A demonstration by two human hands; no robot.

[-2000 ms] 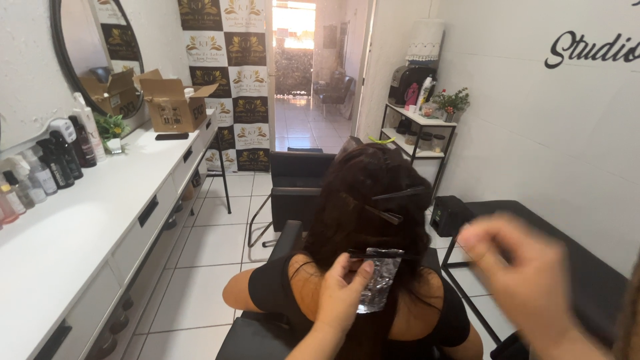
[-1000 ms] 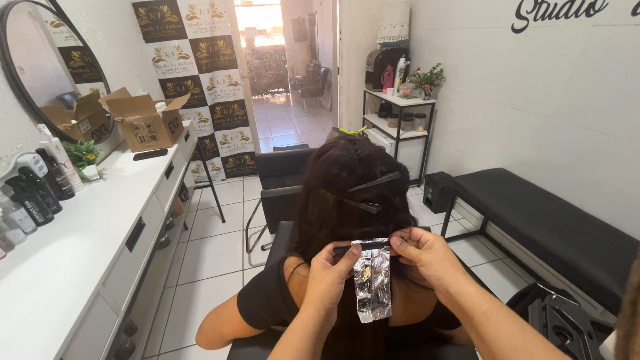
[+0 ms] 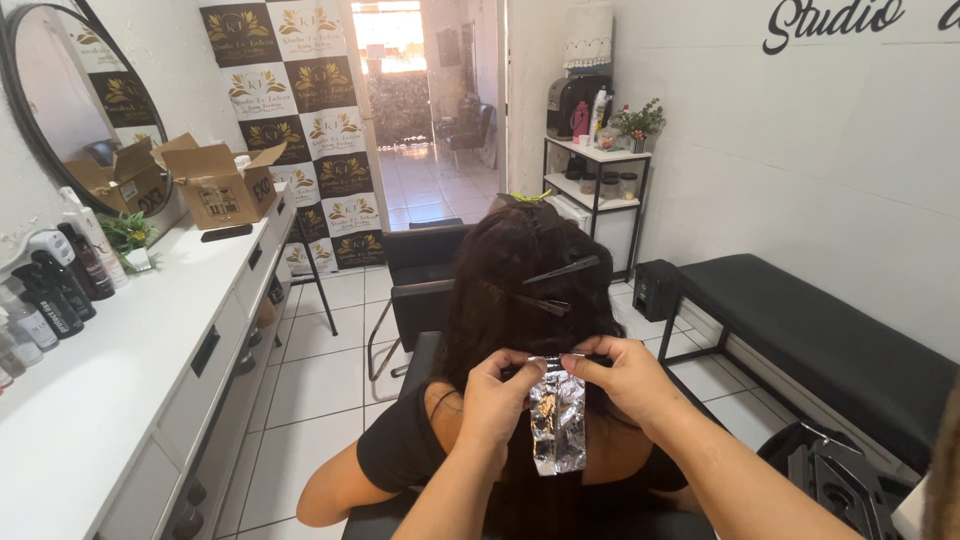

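Note:
A person with long dark hair [image 3: 517,300] sits with their back to me. A narrow folded strip of aluminum foil [image 3: 559,427] hangs against the hair at upper-back height. My left hand [image 3: 499,397] pinches its top left corner between thumb and fingers. The top right corner is pinched by my right hand [image 3: 619,375]. Above my hands, two hair clips, an upper one [image 3: 562,269] and a lower one [image 3: 551,306], sit in the hair. A yellow-green clip [image 3: 531,196] shows at the crown. Hair under the foil is hidden.
At the left, a white counter [image 3: 127,375] holds bottles [image 3: 56,289], a potted plant [image 3: 135,236], a dark phone-like object [image 3: 226,232] and an open cardboard box [image 3: 221,187]. A black bench [image 3: 817,330] and a black cart [image 3: 832,480] stand at the right. A shelf unit [image 3: 596,154] is beyond.
My right hand, raised away at the right two seconds ago, has come in to the top edge of the foil. My left hand has stayed at the foil.

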